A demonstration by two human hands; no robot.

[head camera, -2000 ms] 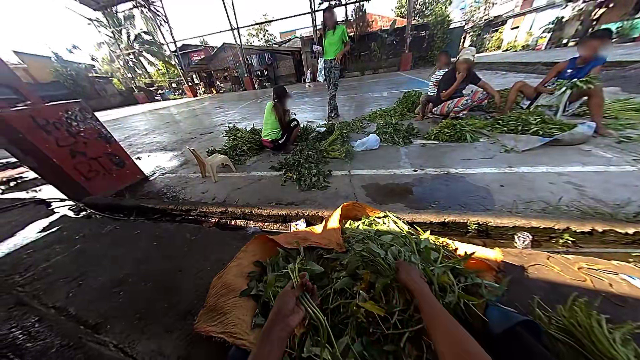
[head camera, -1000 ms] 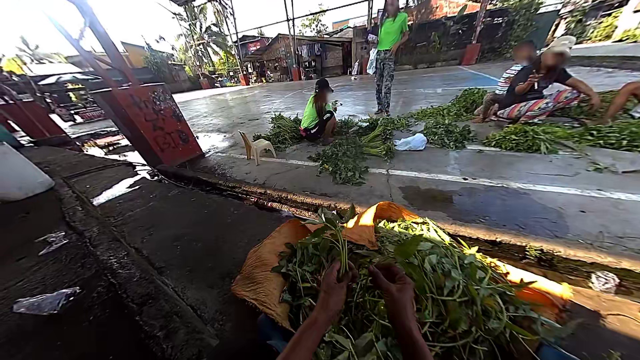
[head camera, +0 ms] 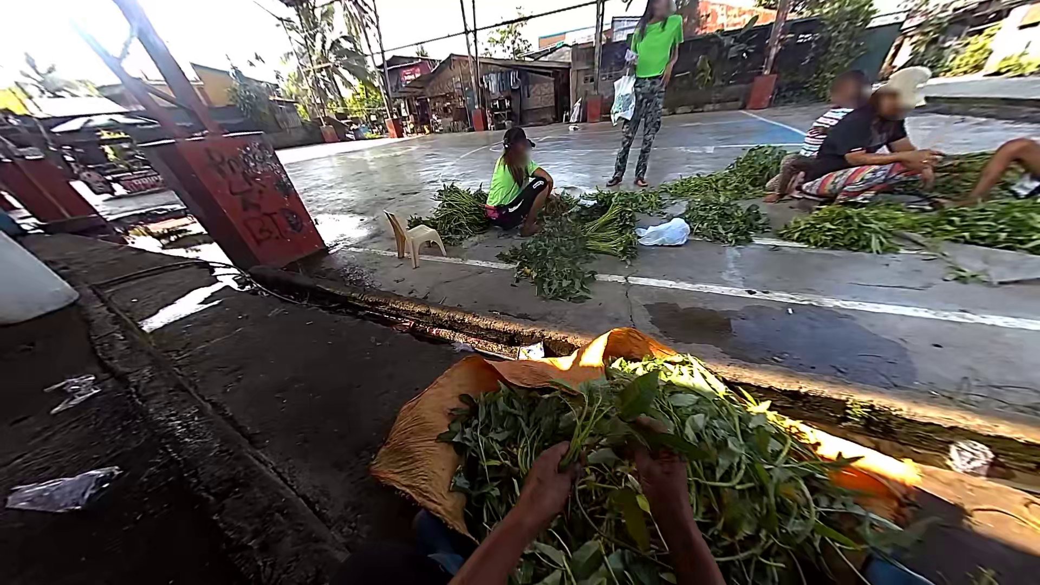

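An orange woven sack (head camera: 422, 443), spread wide, lies in front of me with a big heap of leafy green stems (head camera: 731, 479) on it. My left hand (head camera: 548, 479) is closed on a small bunch of green stems (head camera: 587, 422), whose leaves point up and away from me. Close beside it on the right, my right hand (head camera: 662, 471) is among leaves at the same bunch. Its fingertips are partly hidden by leaves, and whether it grips a stem is not clear.
Beyond the sack runs a gutter (head camera: 487, 337) with a concrete edge. Past it are a small plastic chair (head camera: 413, 237), piles of greens (head camera: 561, 252), a white plastic bag (head camera: 664, 232) and several people, one standing (head camera: 650, 73). A red concrete post base (head camera: 236, 199) stands at left. Plastic litter (head camera: 65, 490) lies on the ground.
My hands were apart over the heap two seconds ago and are now close together at the bunch. The view has swung left.
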